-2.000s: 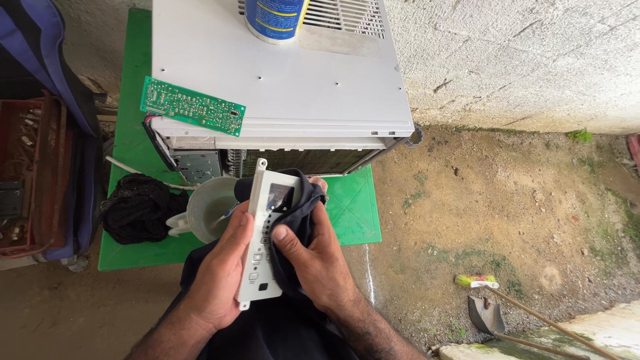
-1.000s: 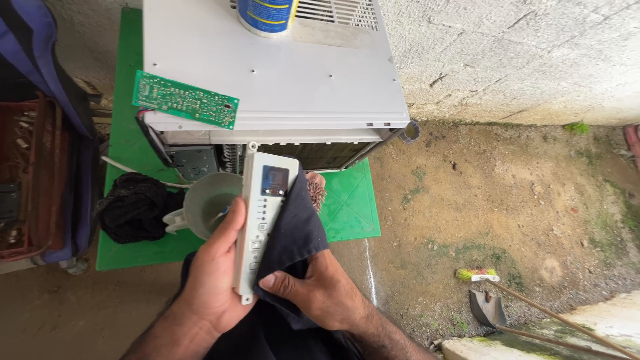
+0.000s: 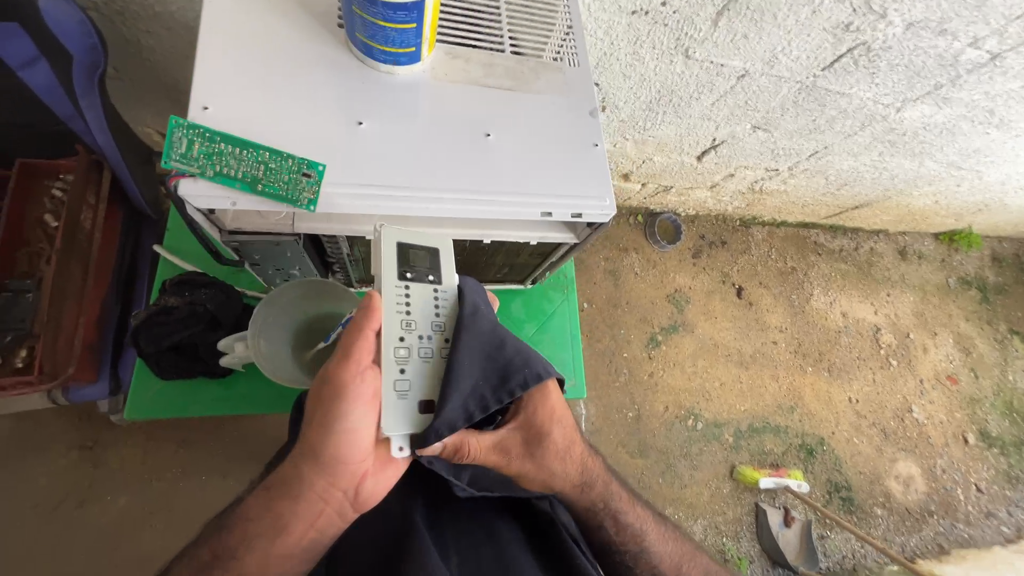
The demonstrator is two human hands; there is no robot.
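My left hand (image 3: 348, 408) holds a white plastic control panel (image 3: 416, 344) along its left edge. The panel stands lengthwise, its buttons and small dark display facing up. In my right hand (image 3: 520, 436) is a bunched dark cloth (image 3: 500, 364), which lies over the panel's right edge; the thumb rests near the panel's lower end. The cloth hides some of my right fingers. Beyond my hands, a green circuit board (image 3: 244, 164) lies on the front left edge of a white appliance casing (image 3: 416, 148), with wires running down from it.
A plastic jug (image 3: 280, 340) and a black cloth (image 3: 180, 324) sit on the green table (image 3: 192, 400). A blue tub (image 3: 392, 32) stands on the casing. At left is a red toolbox (image 3: 88, 272). A broom (image 3: 772, 478) and dustpan (image 3: 786, 536) lie on the ground at right, below a rough wall.
The panel has turned more upright, and the cloth has moved from across its face to its right edge. My right hand has shifted down to the panel's lower end.
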